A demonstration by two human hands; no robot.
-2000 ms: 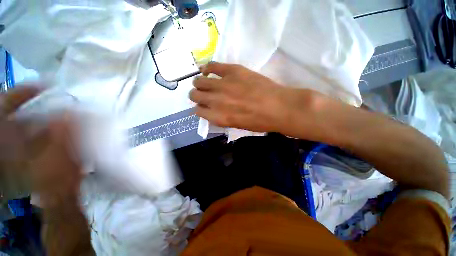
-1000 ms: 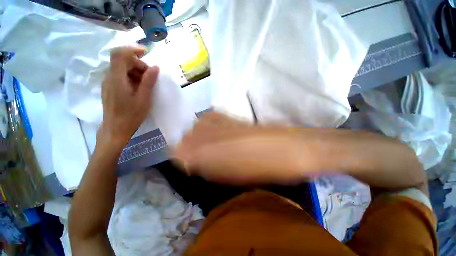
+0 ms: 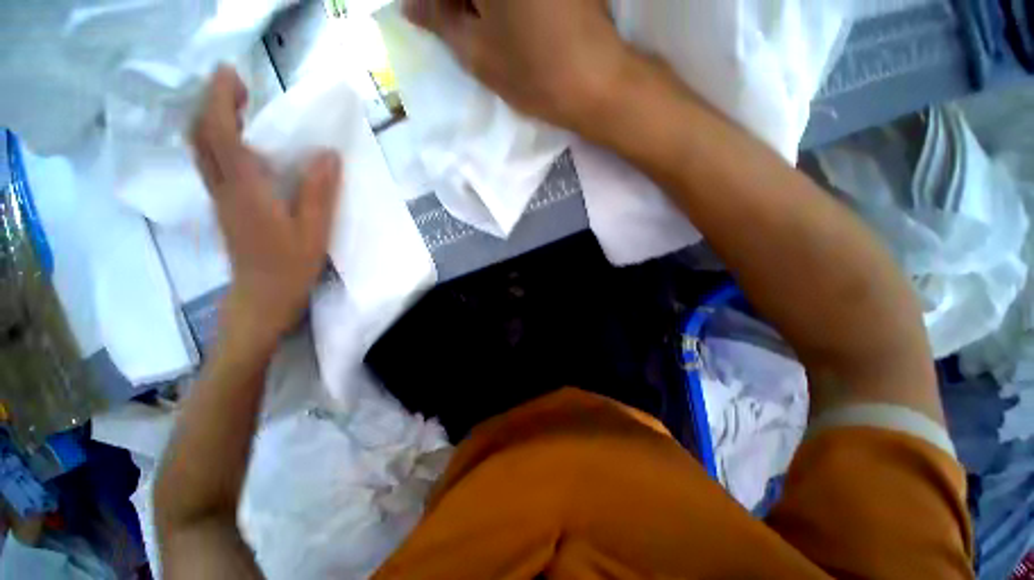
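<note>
The white garment panel is bunched on both sides of the plate with the yellow mark. A white strip runs down from beside the plate and hangs over the front edge. My left hand, slightly blurred, lies over the cloth left of this strip, with thumb and fingers apart. My right hand is at the top edge, over the cloth right of the plate. Its fingertips are partly cut off, so its grip cannot be told. The machine head is out of the picture.
The ruled grey table edge crosses the view. Another white strip hangs at left. A white cloth heap lies below. A blue-rimmed bin holds white pieces at lower right. Folded white layers hang at right.
My right hand has moved up from the front edge to the top of the view. My left hand has shifted slightly left and down. The machine head has left the view.
</note>
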